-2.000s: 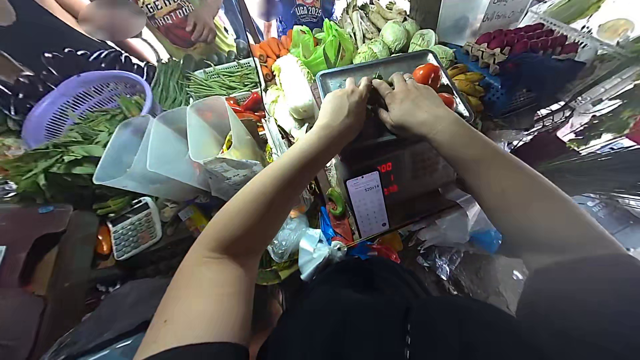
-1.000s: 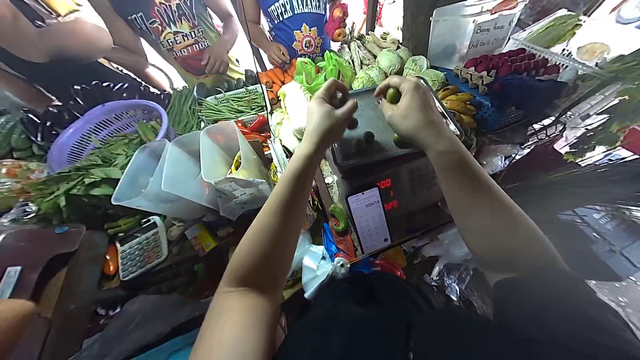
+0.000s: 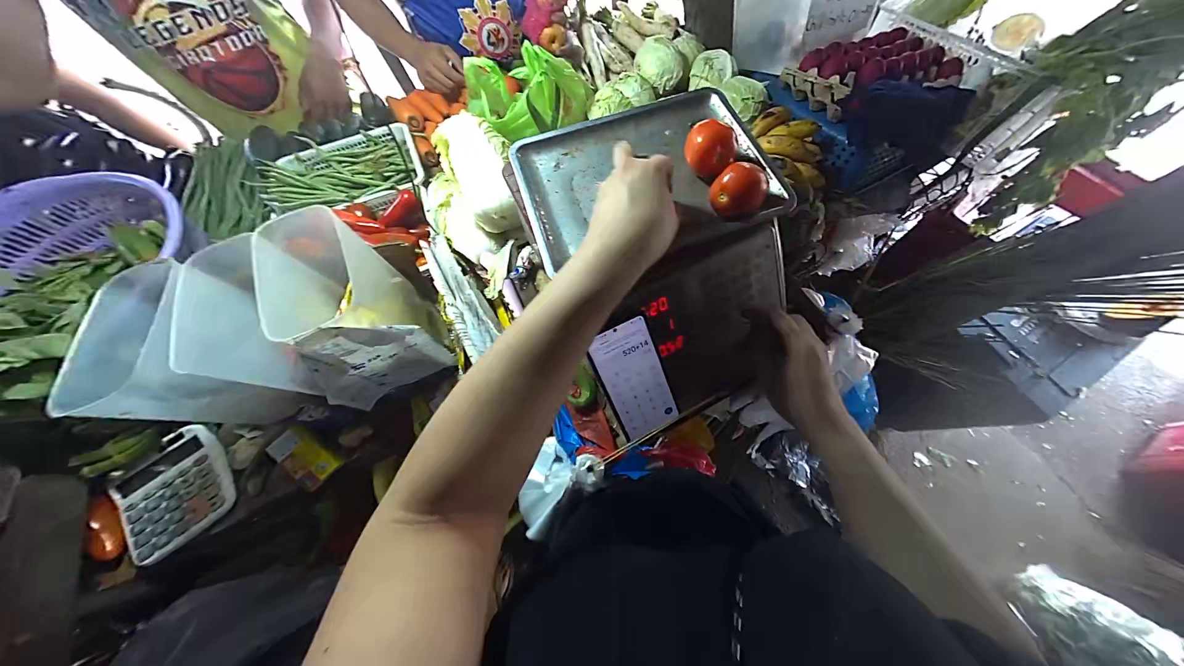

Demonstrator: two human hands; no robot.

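Two red tomatoes (image 3: 724, 168) lie at the right end of the metal weighing pan (image 3: 578, 180) of a digital scale (image 3: 731, 305). Over the pan's front part is my left hand (image 3: 636, 203), its fingers curled; whether something is inside them cannot be told. At the scale's right side, my right hand (image 3: 791, 356) has its fingertips at the lower right of the front panel, with no object visible in it. A smartphone (image 3: 635, 377) showing a calculator leans against the panel beside the red lit digits, below my left forearm.
Cabbages (image 3: 661, 65), a green plastic bag (image 3: 527, 92) and carrots (image 3: 425, 111) lie behind the pan. Bananas (image 3: 789, 143) are at its right. Clear plastic containers (image 3: 222, 324), green beans (image 3: 342, 171), a purple basket (image 3: 92, 180) and a desk calculator (image 3: 174, 495) are on the left. People stand across the stall.
Both hands were raised over the pan with small green items; my right hand has come down to the scale's front. Small dark round items seen on the pan one second ago no longer show.
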